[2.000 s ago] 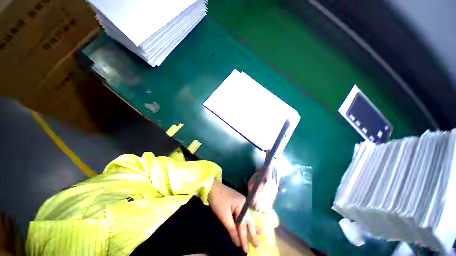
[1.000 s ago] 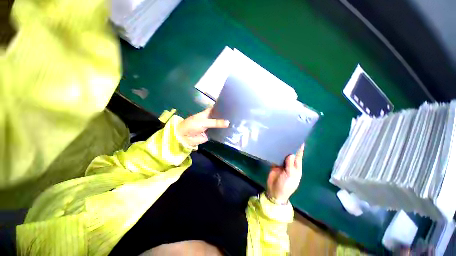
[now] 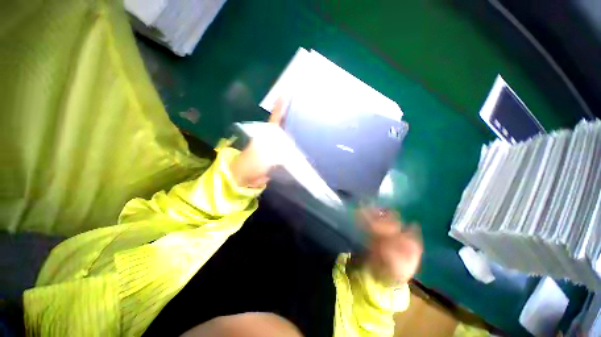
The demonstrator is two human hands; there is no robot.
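Observation:
A thin grey tablet back cover (image 3: 346, 148) is tilted over the low white pile (image 3: 346, 85), its small logo and corner camera area facing up. My left hand (image 3: 254, 161) holds the cover at its left edge, a finger reaching over the rim. A shiny clear film (image 3: 303, 171) hangs off the cover's near side, blurred, between my hands. My right hand (image 3: 392, 247) is strongly blurred at the film's lower right end, off the cover; its fingers seem closed on the film.
A tall fanned stack (image 3: 527, 204) stands at right, with white scraps (image 3: 476, 263) beside it. A white-bordered black sheet (image 3: 511, 112) lies behind it. Another stack (image 3: 174, 23) is at upper left. Another person's yellow jacket (image 3: 79, 112) fills the left side.
The cover was edge-on, then turned face up. Since then a clear film has come away toward me, and my right hand has left the cover's corner, moving down and right.

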